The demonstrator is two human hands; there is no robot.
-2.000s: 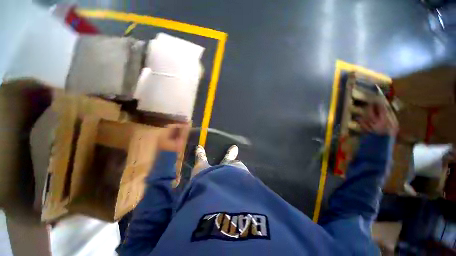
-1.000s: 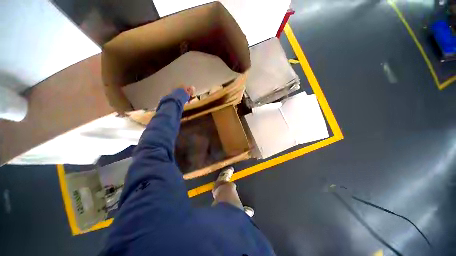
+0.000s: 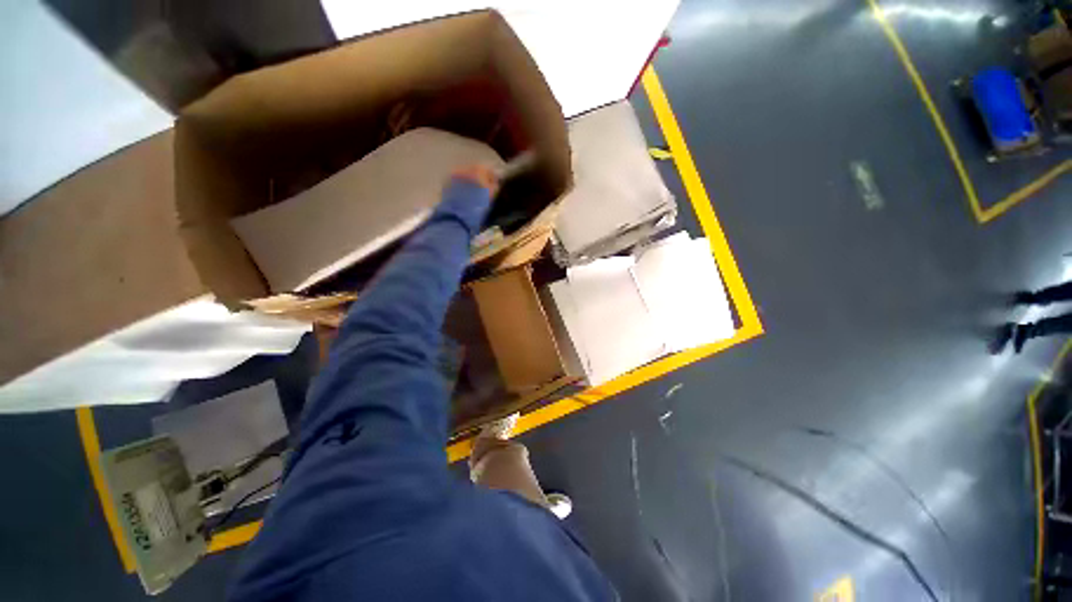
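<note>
A large open brown carton point(image 3: 353, 88) stands at the upper left, its inside partly shadowed. A pale cardboard sheet point(image 3: 364, 212) lies tilted in its opening. My left hand point(image 3: 476, 176) is over the carton's opening, at the right end of the sheet. It is small and blurred. A thin pale strip-like shape shows beside the fingers; I cannot tell whether it is held. My left sleeve crosses the carton's near edge. Below is another open brown carton point(image 3: 517, 329), partly hidden by my arm. My right hand is out of the picture.
Grey sheets point(image 3: 617, 176) and white sheets point(image 3: 641, 300) are stacked right of the cartons, inside a yellow floor line. A grey-green unit point(image 3: 153, 512) with a cable stands at lower left. Dark strands lie on the floor. A person's legs point(image 3: 1029, 318) show at the right edge, below a blue object point(image 3: 1003, 106).
My left hand has moved right along the sheet, from its near edge to its right end. More of the carton's dark inside shows there. The person's legs have come into view.
</note>
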